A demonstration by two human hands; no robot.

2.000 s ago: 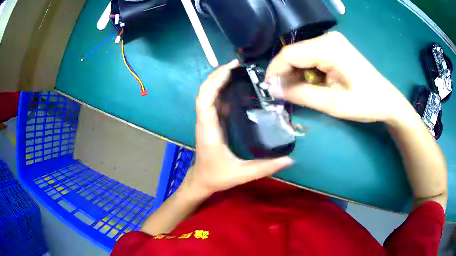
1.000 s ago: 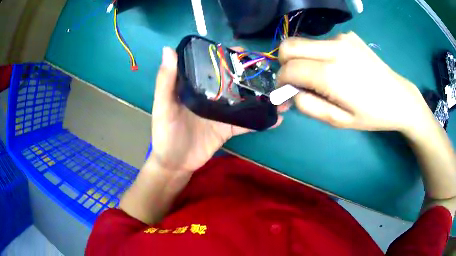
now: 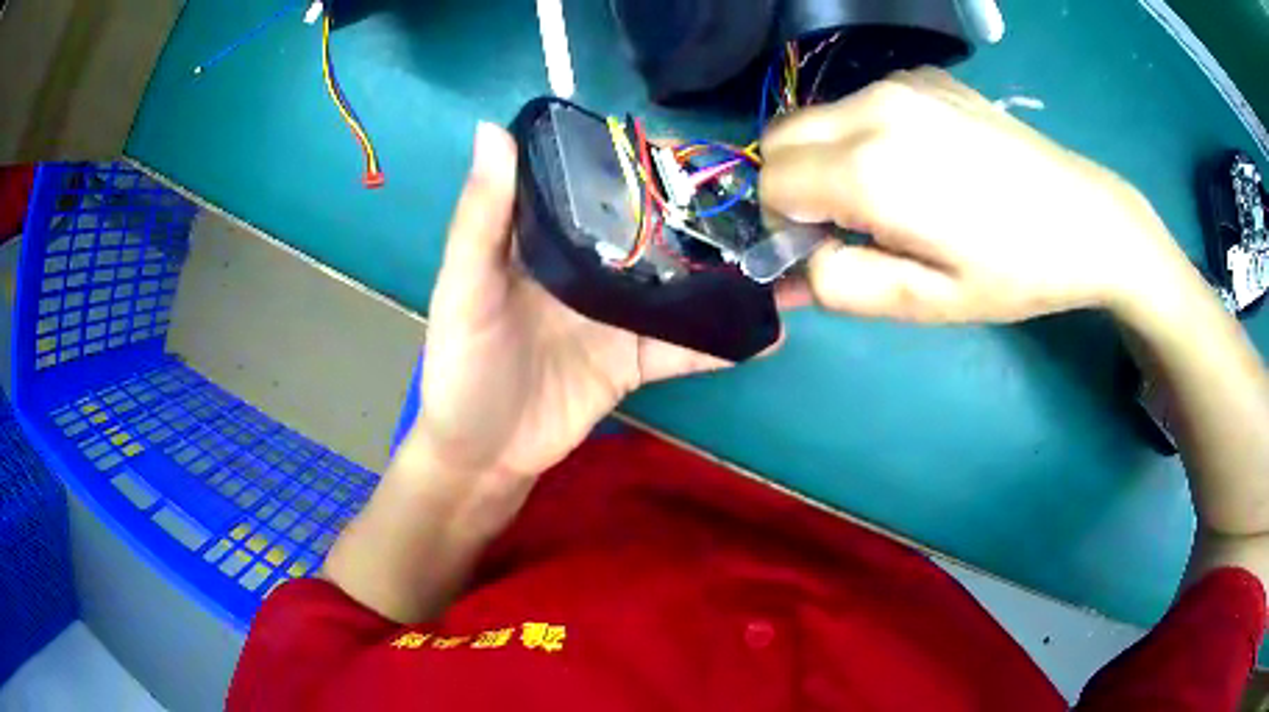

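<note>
My left hand holds the black front camera module from below, its open back facing up. Inside show a silver metal plate, the circuit board and a white connector. The wire harness, with red, yellow, blue and orange wires, runs from the module towards the black camera body. My right hand is at the module's right side, its fingers at the wires. A translucent whitish piece shows by its fingertips; what the fingers grip is hidden.
The teal bench lies beneath. A loose cable with a red plug and a white antenna lie at the back. Another module lies far right, one partly behind my right forearm. A blue crate stands at lower left.
Since two seconds ago, the module has been turned so its open back and wires show. In the last second it tilted slightly and shifted right, and my right hand stayed at the wires.
</note>
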